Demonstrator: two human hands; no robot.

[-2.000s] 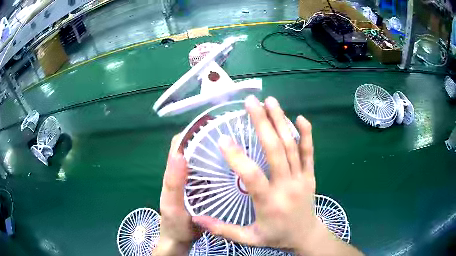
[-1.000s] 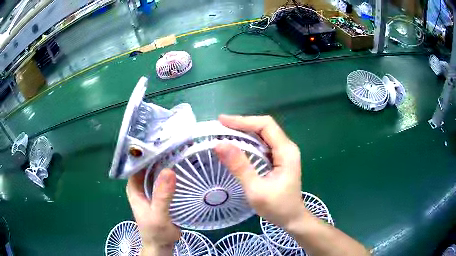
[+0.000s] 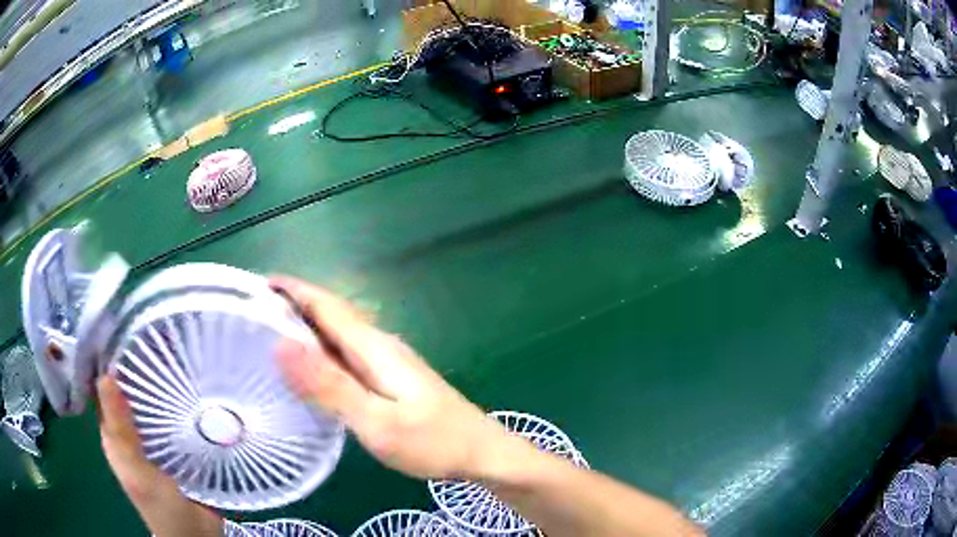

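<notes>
My left hand (image 3: pixel 147 467) and my right hand (image 3: pixel 388 388) hold a white clip fan (image 3: pixel 236 420) at the lower left, its round front grille facing me. My left hand is at the lower left side, partly hidden behind the fan. My right hand grips the upper right rim, thumb near the grille. The grille sits on the front of the fan head. The clip base (image 3: pixel 63 320) points up to the left, blurred, with a brown spot near its joint. Several loose white grilles (image 3: pixel 504 485) lie overlapped along the near edge, some cut off by the picture's edge.
Another clip fan (image 3: pixel 672 168) lies right of centre on the green surface (image 3: pixel 630 346). A pink fan head (image 3: pixel 221 179) lies at the far left. Beyond are a black box (image 3: pixel 488 79) with cable and a parts carton (image 3: pixel 598 65). A metal post (image 3: pixel 834 126) stands right. A grille carton (image 3: pixel 908 498) is lower right.
The view has swung right, so the bench things appear further left. The held fan has turned, its clip now at the left and its grille facing me more. Both hands still hold it.
</notes>
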